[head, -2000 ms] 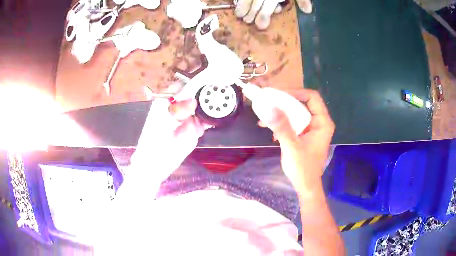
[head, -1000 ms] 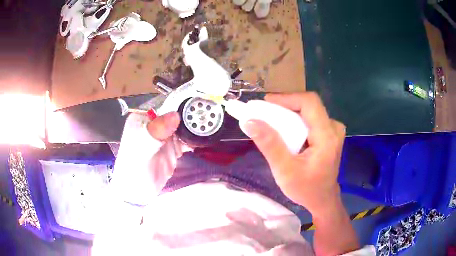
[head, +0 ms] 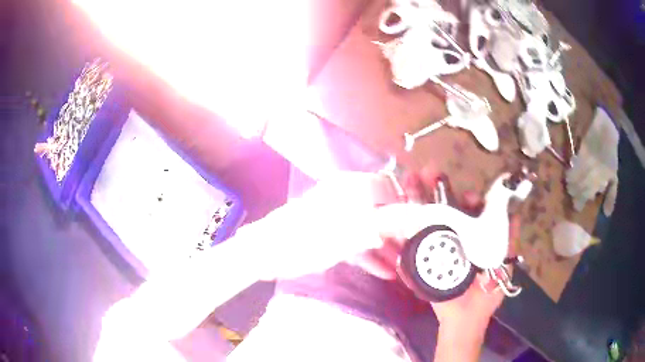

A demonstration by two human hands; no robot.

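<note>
The white model body (head: 488, 230) with its black-tyred wheel (head: 441, 262) is held over the bench's front edge, neck pointing up and right. My left hand (head: 389, 247), washed out by glare, grips its rear beside the wheel. My right hand (head: 470, 307) is under the body and wheel; its fingers are mostly hidden and it grips the model from below. A bent wire loop (head: 508, 284) sticks out at the lower right. The glue bottle (head: 571, 239), with a yellow nozzle, lies on the cardboard to the right.
White body shells with rods (head: 470, 117) are heaped on the brown cardboard (head: 435, 152) beyond the model. A white glove (head: 595, 162) lies at the cardboard's right edge. Blue bins (head: 113, 233) stand at the left, one with metal parts (head: 81, 117). Strong glare covers the upper left.
The view has swung left and tilted. The glue bottle has left my right hand and lies on the cardboard. My right hand has moved under the model, which appears farther right.
</note>
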